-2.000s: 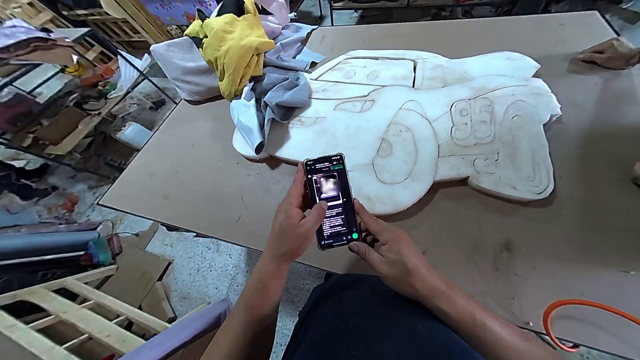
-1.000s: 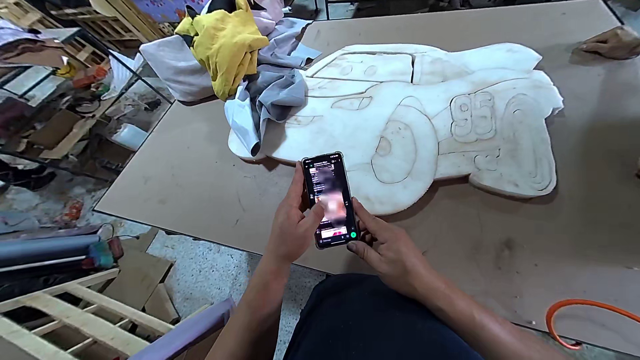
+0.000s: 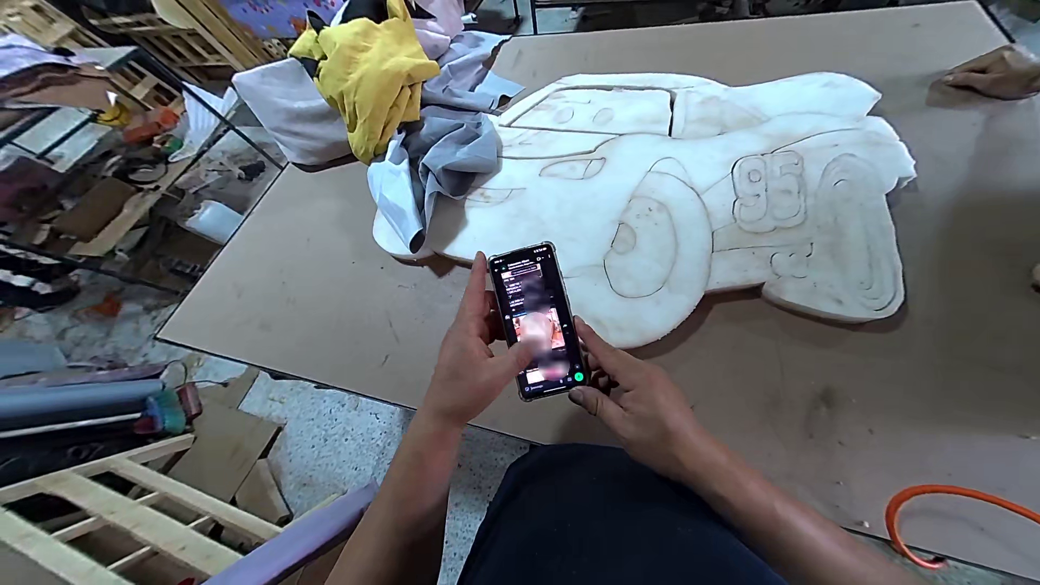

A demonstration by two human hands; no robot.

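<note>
A smartphone (image 3: 539, 322) with a lit screen is held upright over the near edge of the table. My left hand (image 3: 478, 353) grips its left side, the thumb lying over the lower screen. Around the lower right corner my right hand (image 3: 630, 390) has its fingers and thumb closed. Beyond the phone lies a large white foam cut-out (image 3: 561, 195) shaped like a car, with drawn and carved outlines. Grey fabric (image 3: 455, 150) and a yellow cloth (image 3: 375, 77) are heaped on its left end.
The brown tabletop (image 3: 276, 268) extends around the cut-out. An orange hose (image 3: 951, 490) curves at the lower right. Another person's hand (image 3: 995, 73) rests at the far right. Wooden slatted frames (image 3: 138, 508), fabric rolls (image 3: 81, 398) and cardboard (image 3: 223, 443) stand or lie to the left.
The content on the phone screen has shifted, and my left thumb has moved over it. The other person's hand at the right edge has changed its pose.
</note>
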